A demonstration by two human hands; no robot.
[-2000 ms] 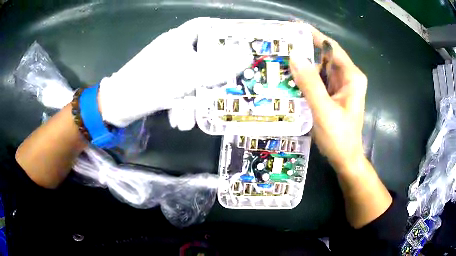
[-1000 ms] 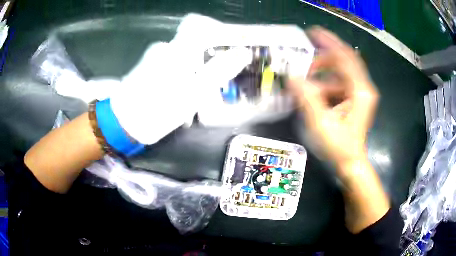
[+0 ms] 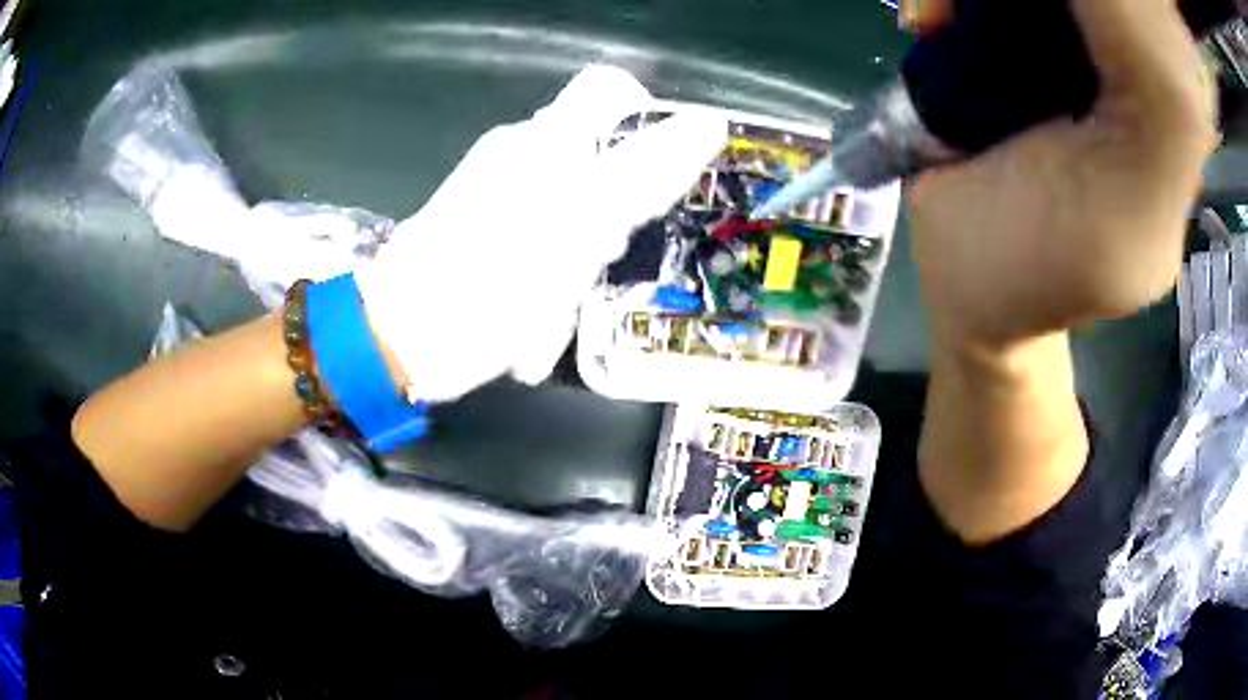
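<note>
My gloved left hand [image 3: 507, 246] holds an open white power strip housing [image 3: 725, 379] by its left side, insides facing up. Inside it show red wires, blue parts, brass contact strips and a green circuit board [image 3: 828, 274] with a yellow block. My bare right hand [image 3: 1068, 205] grips a thick black tool with a pale tapered nozzle [image 3: 855, 148]. The nozzle tip is over the red wires at the upper middle; whether it touches cannot be told. A second open housing [image 3: 762, 591] lies on the dark green surface just below the held one.
Clear plastic bags with white cord [image 3: 397, 540] lie at the left and lower left. Another bag [image 3: 164, 171] is at the upper left. More bagged white items [image 3: 1184, 479] lie at the right edge. The dark green surface [image 3: 411, 82] has a curved far edge.
My right hand has left the housing's right side and now holds the black nozzled tool over it. The held housing was tilted and is now turned face up, with my left hand still on it.
</note>
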